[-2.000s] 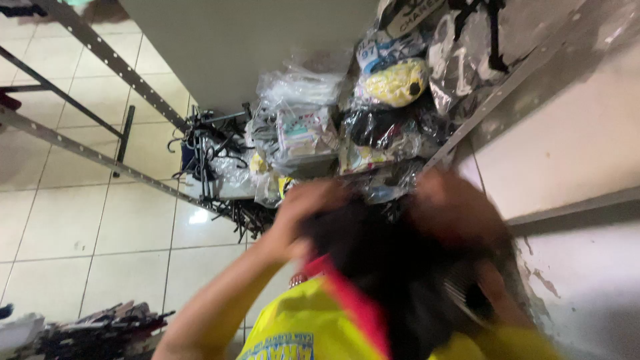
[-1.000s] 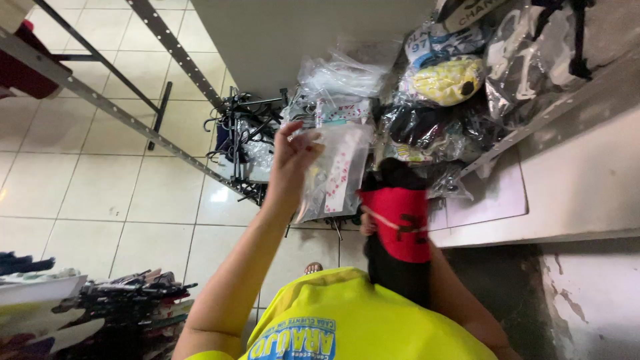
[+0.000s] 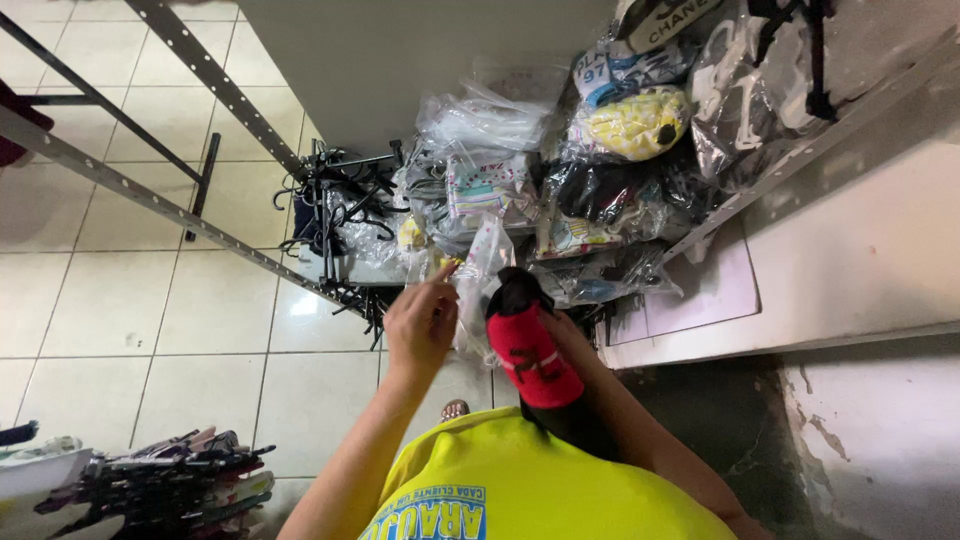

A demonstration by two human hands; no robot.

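My right hand (image 3: 564,341) grips a rolled black and red garment (image 3: 529,352) against my yellow shirt, with dark lettering on its red part. Just left of it, my left hand (image 3: 424,315) pinches the edge of a clear plastic bag (image 3: 480,281) with small reddish marks, which hangs down between my hands. Behind the bag, folded clothes in clear plastic (image 3: 491,184) are stacked on a shelf. A yellow patterned bundle in plastic (image 3: 634,124) lies to their right, above a dark bagged garment (image 3: 592,191).
Black plastic hangers (image 3: 337,202) crowd the shelf's left end. Perforated metal uprights (image 3: 161,206) slant across the left side and another (image 3: 810,150) the right. A pile of clothes on hangers (image 3: 172,480) stands at lower left, beside a white container (image 3: 41,476). Tiled floor lies below.
The plastic bag, held higher and spread flatter one second ago, now hangs narrower and lower. Two seconds ago both hands were close together at the dark garment; the left hand has since moved to the bag.
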